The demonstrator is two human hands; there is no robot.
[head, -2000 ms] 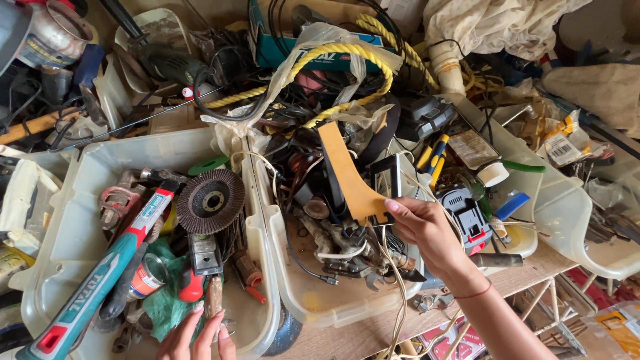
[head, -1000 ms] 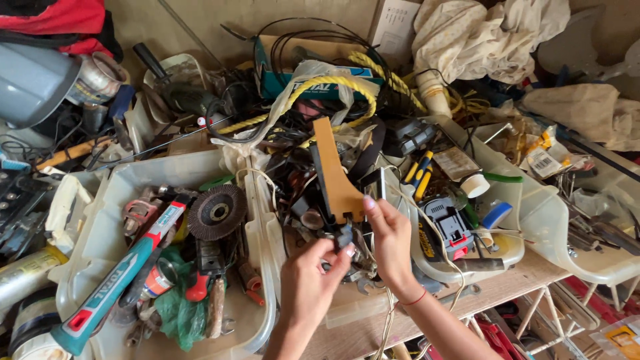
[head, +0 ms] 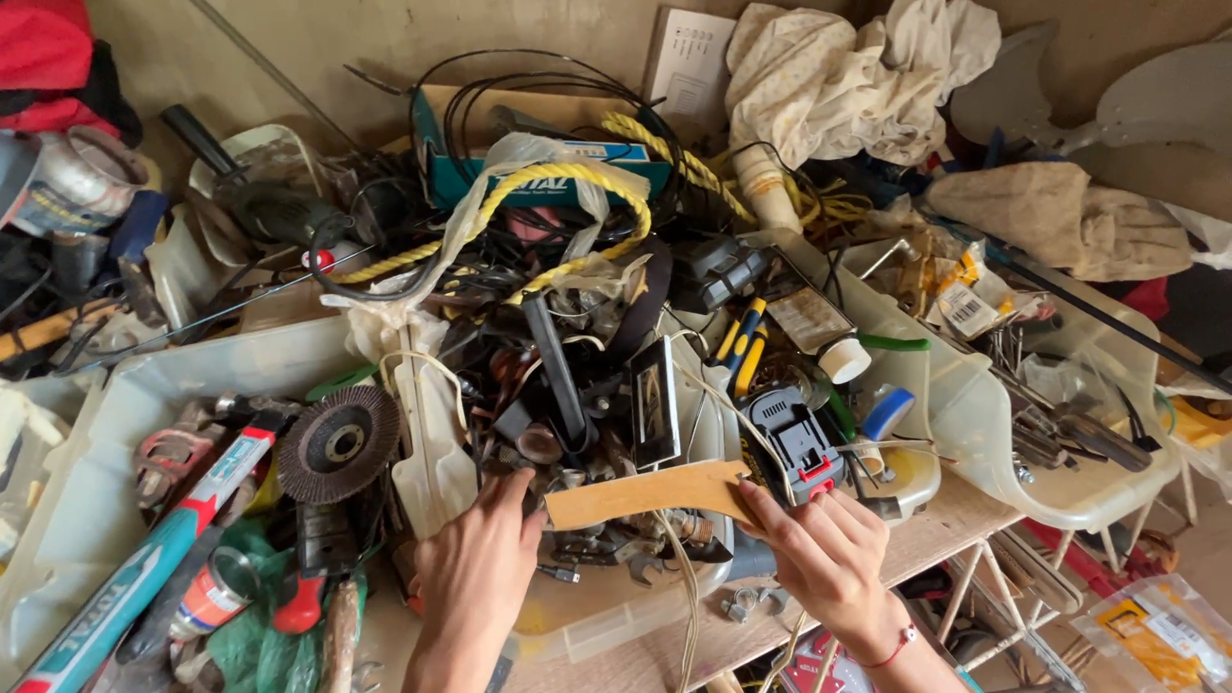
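A flat tan piece with a curved edge point(head: 640, 496), of a material I cannot settle, lies crosswise above the middle bin. Its right end is pinched between the thumb and fingers of my right hand point(head: 818, 558). Just beyond its left end is my left hand point(head: 486, 558), fingers slightly bent over the tools; whether it touches anything is unclear. Behind the piece stand a black strip-like part point(head: 558, 371) and a dark rectangular panel with a pale edge point(head: 656, 404). Right of these sits a grey battery adapter or charger point(head: 791, 433). White cords point(head: 688, 597) hang below the piece.
The left plastic bin point(head: 192, 371) holds a teal-and-red hammer point(head: 159, 549), an angle grinder with a flap disc point(head: 339, 443) and a can point(head: 214, 592). Yellow rope point(head: 568, 173) loops behind. Another plastic bin point(head: 1088, 510) with metal tools stands right, above a wire rack point(head: 996, 602).
The tan piece has turned from upright to lying crosswise and come lower. My left hand, which was at its lower end one second ago, is now left of it. The view has shifted.
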